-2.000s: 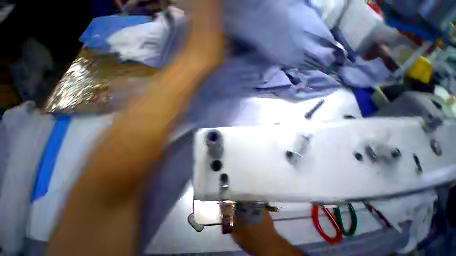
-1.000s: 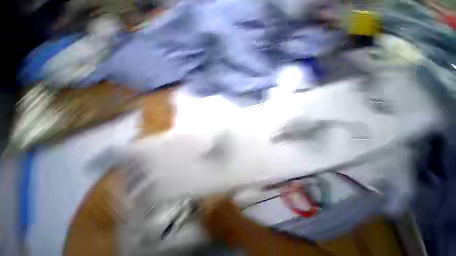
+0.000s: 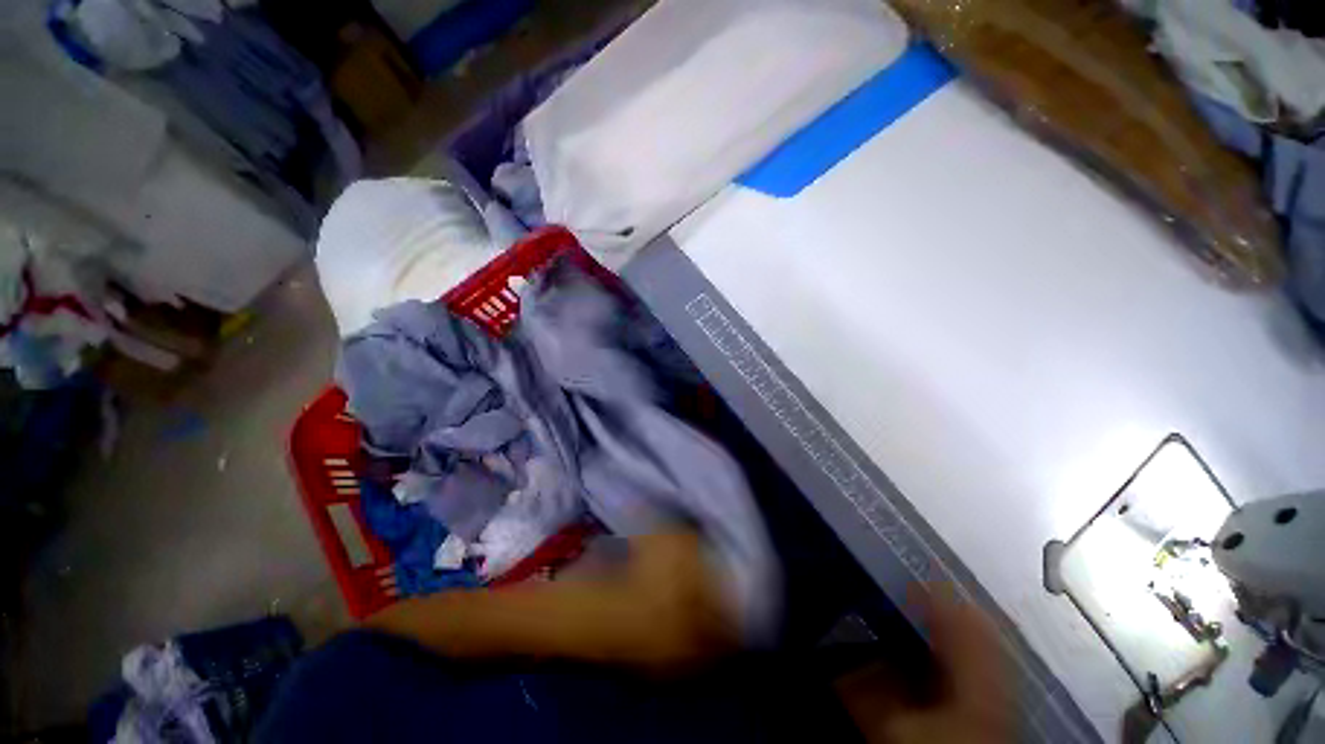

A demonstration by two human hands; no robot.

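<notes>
Blue-grey cloth (image 3: 639,436) lies crumpled in a red plastic crate (image 3: 327,502) left of the table, and one length stretches out of it towards me. My left hand (image 3: 661,599), blurred, is closed on the near end of this length beside the crate. My right hand (image 3: 952,676), blurred and partly cut off by the bottom edge, is at the table's front edge; whether it holds anything cannot be told. The sewing machine head (image 3: 1286,552) is cut off at the right, its needle area brightly lit above the needle plate (image 3: 1133,509).
The white table (image 3: 930,291) has a grey front edge (image 3: 814,436) with a printed scale. Blue tape (image 3: 850,124) and a white cloth-like sheet (image 3: 712,109) are at its far left end. A brown plastic-wrapped packet (image 3: 1104,131) lies at the back. Cloth heaps stand around the floor.
The view has swung left and down from the machine to the red crate. My left hand now has hold of cloth at the crate. My right hand is away from the needle area.
</notes>
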